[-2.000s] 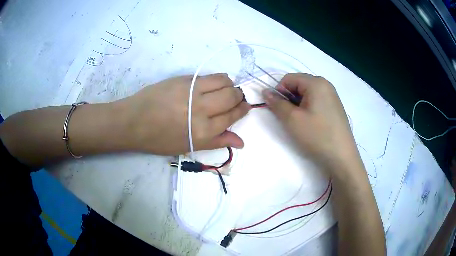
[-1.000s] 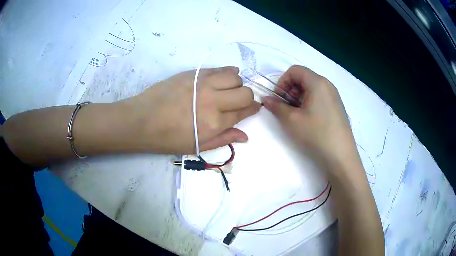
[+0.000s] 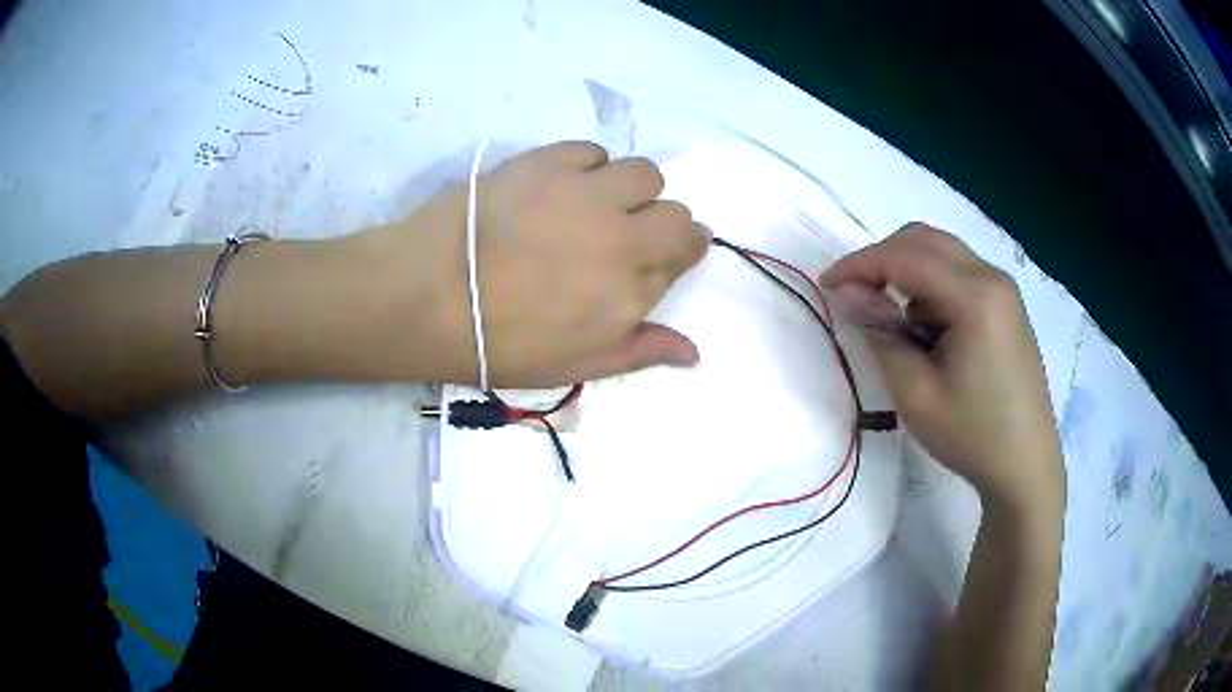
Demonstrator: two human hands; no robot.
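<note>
My left hand [image 3: 581, 277] lies over the upper left of the white housing [image 3: 676, 439], fingers curled down on the red and black wire pair [image 3: 840, 354], which comes out at the fingertips. The fingertips' undersides are hidden. My right hand [image 3: 953, 338] is right of the housing, holding dark tweezers [image 3: 892, 320], blurred and partly hidden. The wires curve down the right side past a small black block [image 3: 877, 421] to another block [image 3: 584, 607] at the lower rim. A black plug [image 3: 473, 414] with a metal tip sits at the left edge, beside a short black wire end [image 3: 559, 449].
A white cord [image 3: 473, 257] crosses the back of my left hand. The scuffed white tabletop [image 3: 122, 162] has pen marks at upper left. A dark green conveyor belt [image 3: 932, 122] with a metal side rail [image 3: 1148, 81] runs along the upper right.
My right hand has moved right and slightly down with the tweezers, away from my left hand. The housing and plug have shifted left. The wires' right-hand curve and a black block there now show.
</note>
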